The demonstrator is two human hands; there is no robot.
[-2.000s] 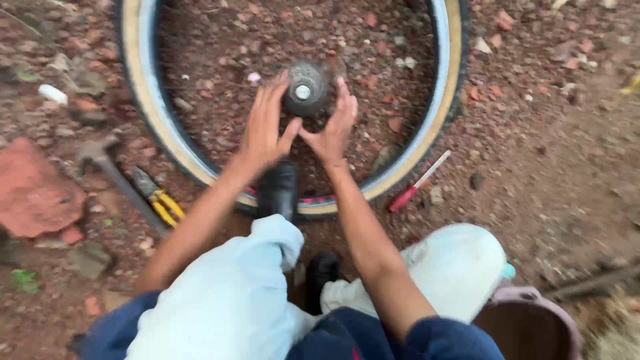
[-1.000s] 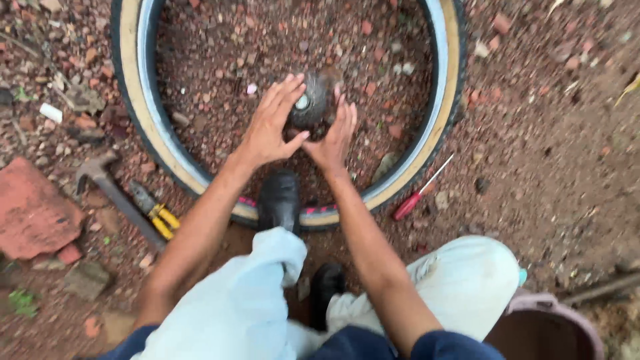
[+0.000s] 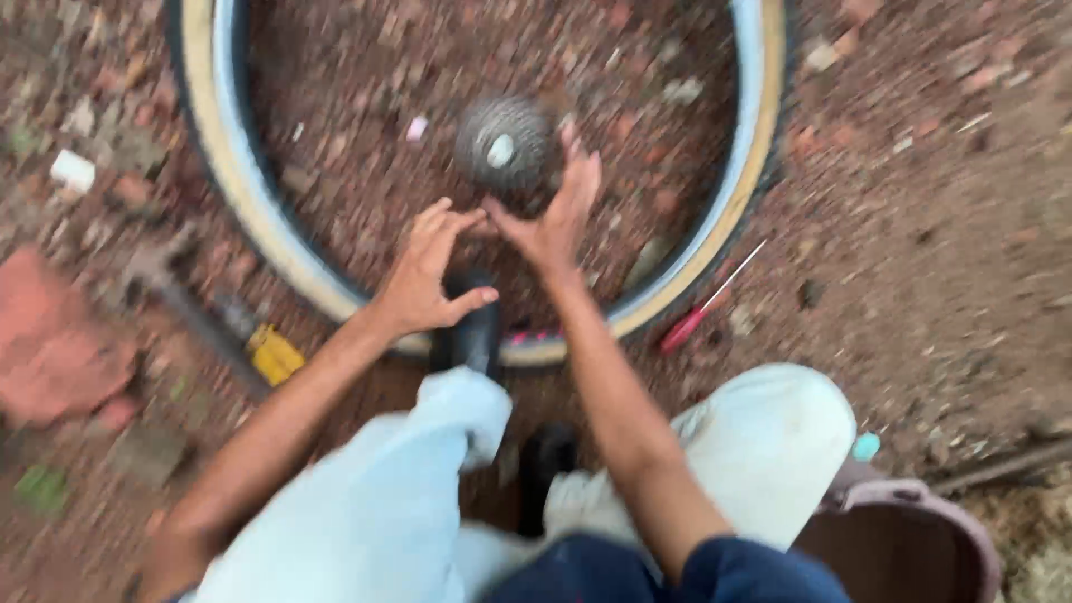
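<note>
A bicycle wheel (image 3: 243, 197) with a tan-walled tyre lies flat on reddish gravel, its spokes too blurred to make out. At its middle is the round, ridged hub cluster (image 3: 505, 144) with a pale centre. My left hand (image 3: 435, 268) is below and left of the hub, fingers apart, holding nothing. My right hand (image 3: 557, 209) is at the hub's lower right, its fingers spread and near the cluster's edge; whether a fingertip touches it cannot be told. My black shoe (image 3: 473, 331) is at the near rim.
At left lie a hammer (image 3: 201, 318), yellow-handled pliers (image 3: 272, 353) and a red stone slab (image 3: 54, 343). A red-handled screwdriver (image 3: 685, 329) lies right of the tyre. A pinkish bucket (image 3: 976, 528) stands at the lower right, beside a long stick (image 3: 1005, 466).
My left hand has come away from the hub, down toward my shoe. Both hands were around the hub before; the right remains near it.
</note>
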